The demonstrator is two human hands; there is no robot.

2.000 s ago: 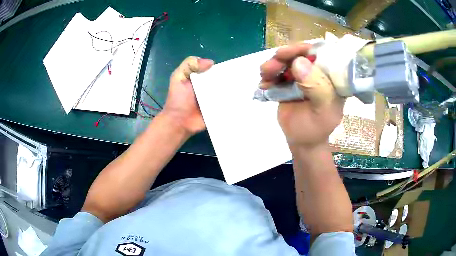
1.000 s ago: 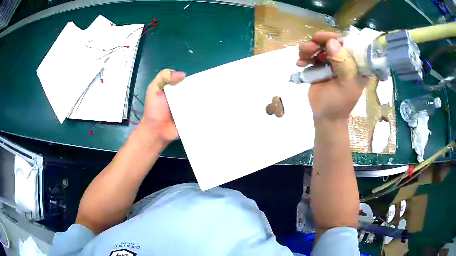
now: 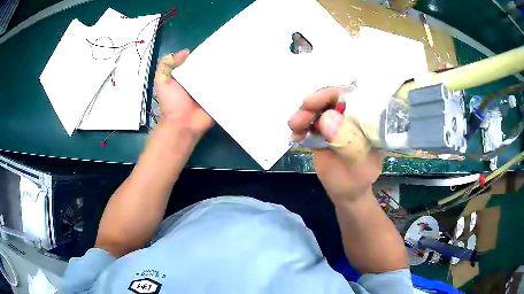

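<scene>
A white square back housing (image 3: 247,74) with a dark clover-shaped hole is held tilted over the bench. My left hand (image 3: 179,95) grips its left corner, thumb with a tan wrap on the near edge. My right hand (image 3: 339,138) is closed around the glue dispensing gun (image 3: 422,120), a grey-white block with a nozzle pointing left, near the housing's lower right edge. The nozzle tip is blurred, so contact with the housing cannot be told. A thick pale yellow hose (image 3: 488,69) runs from the gun to the right.
White laminates (image 3: 115,69) with dark and red wires lie on the green bench (image 3: 34,115) at left. Brown cardboard (image 3: 442,49) with a white sheet (image 3: 396,49) lies at back right. A white rag (image 3: 492,135) is at far right. Loose hoses and cardboard are below right.
The housing has turned and moved up and away, its lower corner now nearer the middle. My right hand and the gun have moved left and down to its near right edge.
</scene>
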